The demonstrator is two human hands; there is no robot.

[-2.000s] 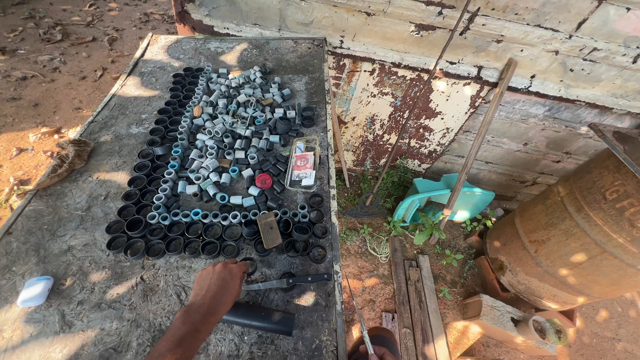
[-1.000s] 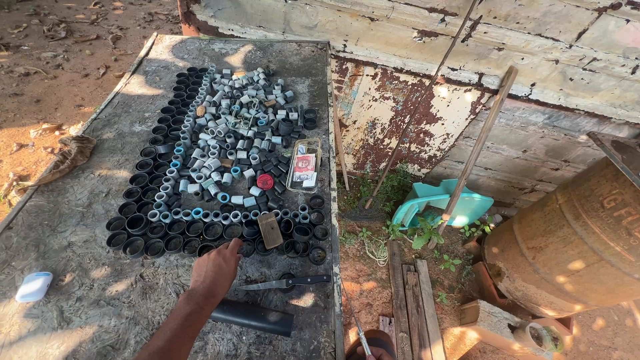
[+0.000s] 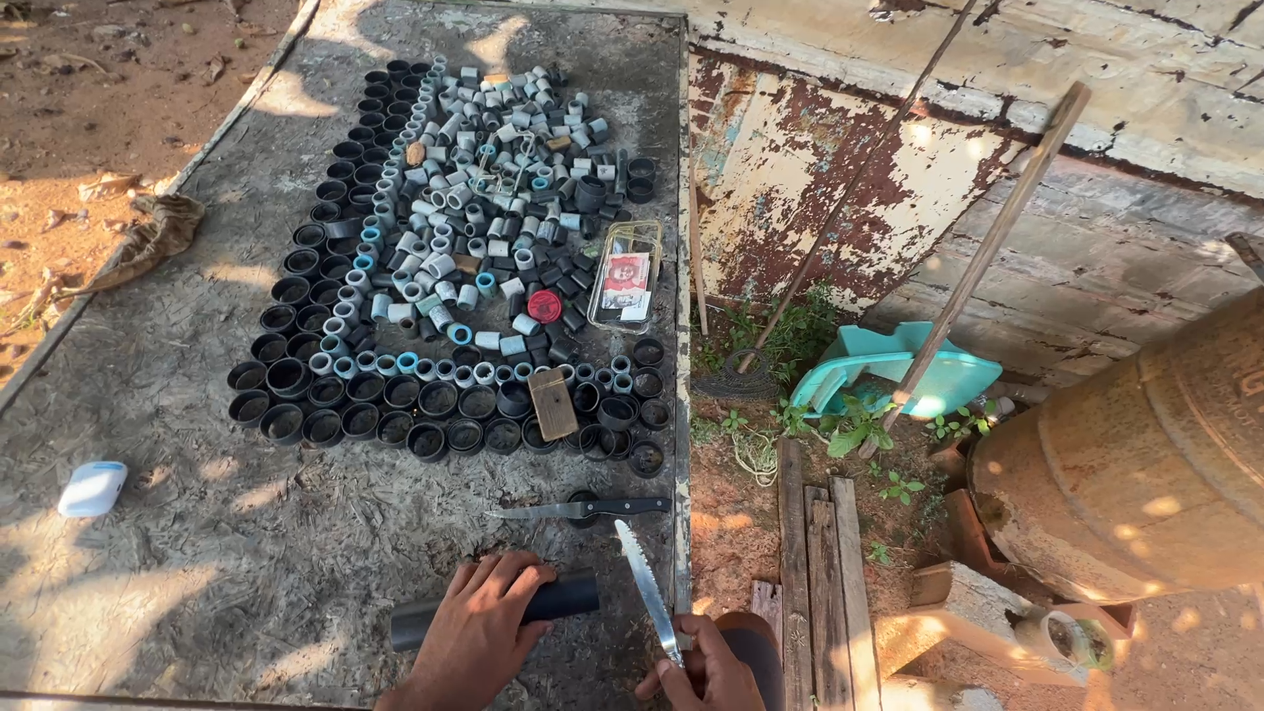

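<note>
My left hand [image 3: 484, 624] lies over a length of black plastic pipe [image 3: 565, 596] near the table's front edge, fingers curled on it. In my right hand [image 3: 706, 664] is a serrated knife [image 3: 642, 573], its blade pointing up and away, just right of the pipe's end. A second knife with a black handle [image 3: 632, 506] lies farther up the table, across a black ring. Beyond it stand rows of black pipe rings [image 3: 427, 440], bordered inside by small grey and blue ones [image 3: 425, 369]. A wooden block [image 3: 553, 405] rests on the rings.
Loose cut pipe pieces [image 3: 474, 217], a red cap [image 3: 544, 306] and a clear plastic container [image 3: 627, 276] are on the table. A white case [image 3: 93, 489] lies at left. Beyond the table's right edge are wooden planks [image 3: 822, 583], a turquoise plastic piece [image 3: 889, 370] and a rusty barrel [image 3: 1126, 474].
My left hand has come back from the black rings onto the pipe. The serrated knife in my right hand has moved up and left, over the table edge.
</note>
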